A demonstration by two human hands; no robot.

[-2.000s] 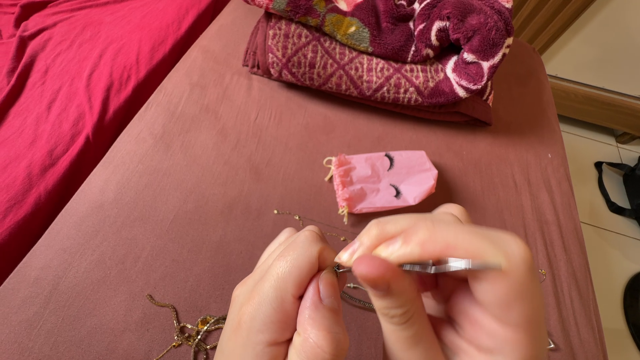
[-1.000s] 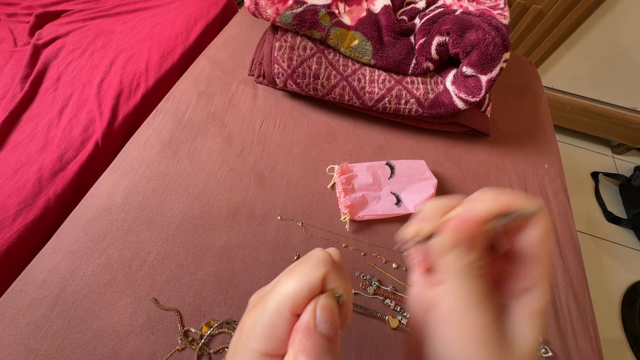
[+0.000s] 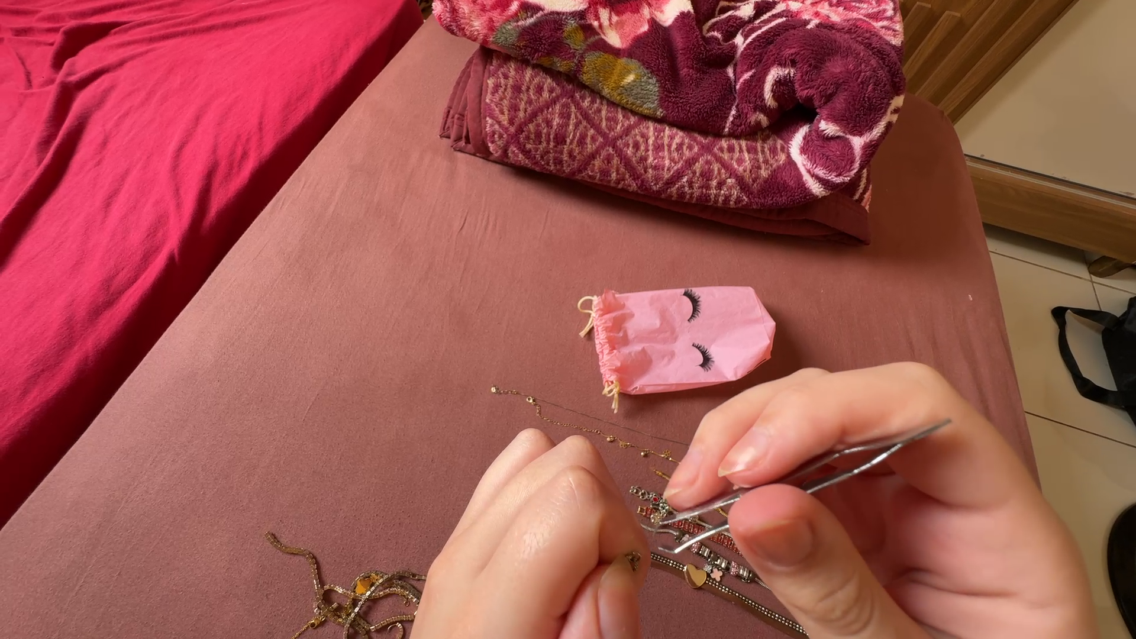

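Note:
My right hand (image 3: 887, 506) grips a pair of metal tweezers (image 3: 816, 475) between thumb and fingers, their bent tips a little apart beside my left fingertips. My left hand (image 3: 555, 532) pinches a small dark metal piece (image 3: 633, 560) between thumb and index finger; most of it is hidden. Behind and below the tweezers lie several bracelets, one with a gold heart charm (image 3: 695, 576), partly covered by my hands. A thin gold chain with small beads (image 3: 586, 429) stretches across the cloth above my left hand. A tangled gold-coloured chain (image 3: 351, 603) lies at the lower left.
A pink drawstring pouch (image 3: 688, 340) with printed eyelashes lies beyond my hands on the brownish-pink sheet (image 3: 311, 337). Folded patterned blankets (image 3: 674, 115) are stacked at the far end. Red fabric (image 3: 160, 160) borders the left; a black strap (image 3: 1078, 355) lies on the tiled floor at right.
My right hand, blurred a second ago, now shows clearly with the tweezers' tips near my left fingertips. Two seconds ago both hands were close together. The left hand keeps its pinch.

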